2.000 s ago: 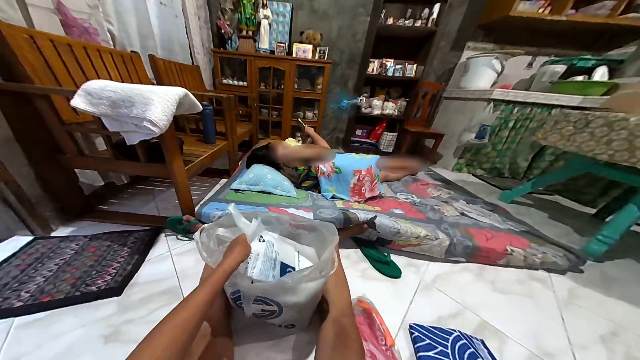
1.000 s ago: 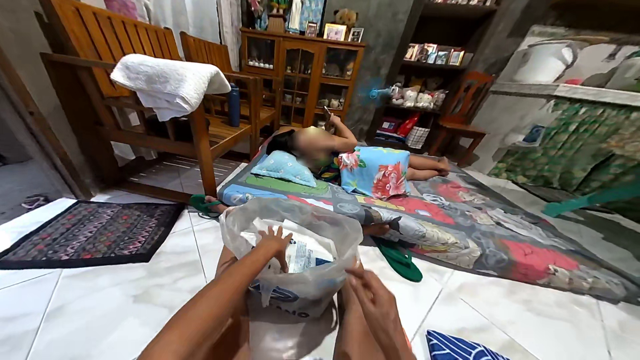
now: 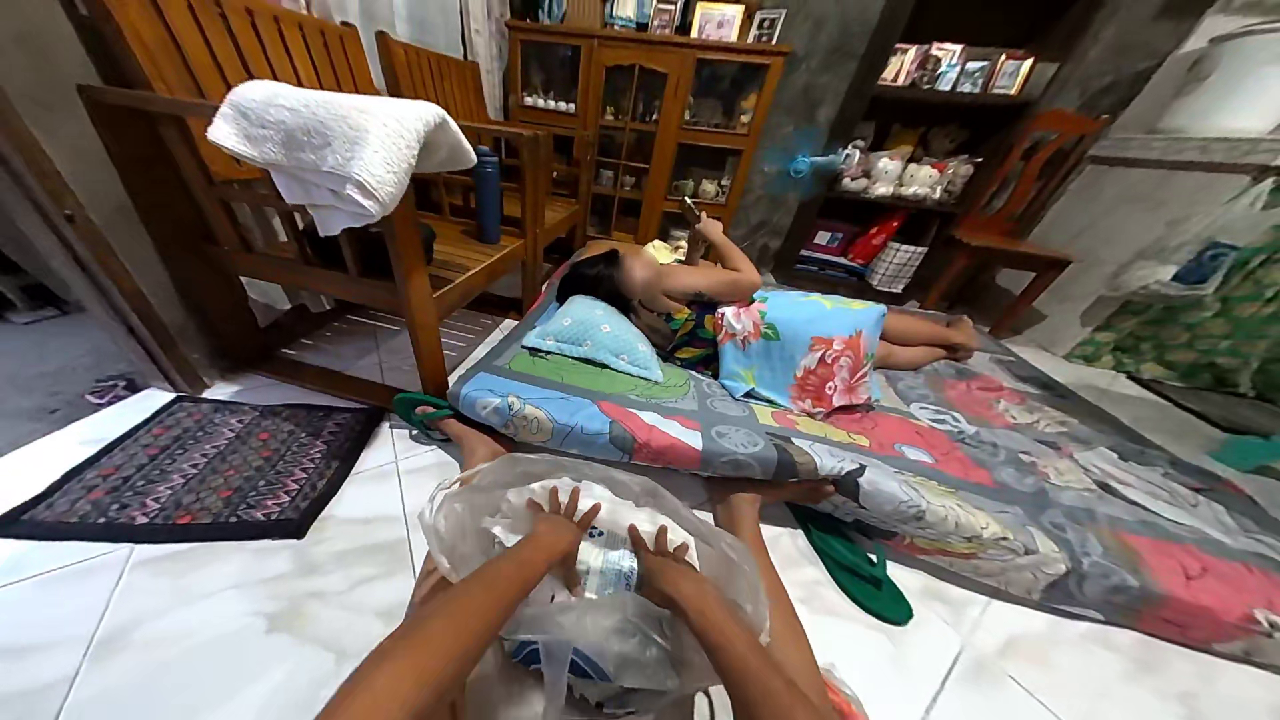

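A translucent white plastic bag [image 3: 720, 560] stands upright on the floor between my legs, its mouth wide. Inside lies a white plastic package [image 3: 608, 565] with blue print. My left hand [image 3: 562, 530] rests on the package with fingers spread. To its right, my right hand [image 3: 665, 568] presses on the same contents, fingers apart and slightly bent. Neither hand is closed around anything that I can see. What lies under the package is hidden.
A person lies on a printed mattress [image 3: 740, 440] just ahead, holding a phone [image 3: 691, 210]. Green flip-flops [image 3: 860, 570] lie near my feet. At left are a dark woven mat [image 3: 200, 470] and a wooden bench with a white towel [image 3: 330, 140]. Cabinets stand behind.
My right hand has moved from the bag's right rim into the bag, beside my left hand. Two seconds ago my left hand was at the package's left edge. The view has shifted.
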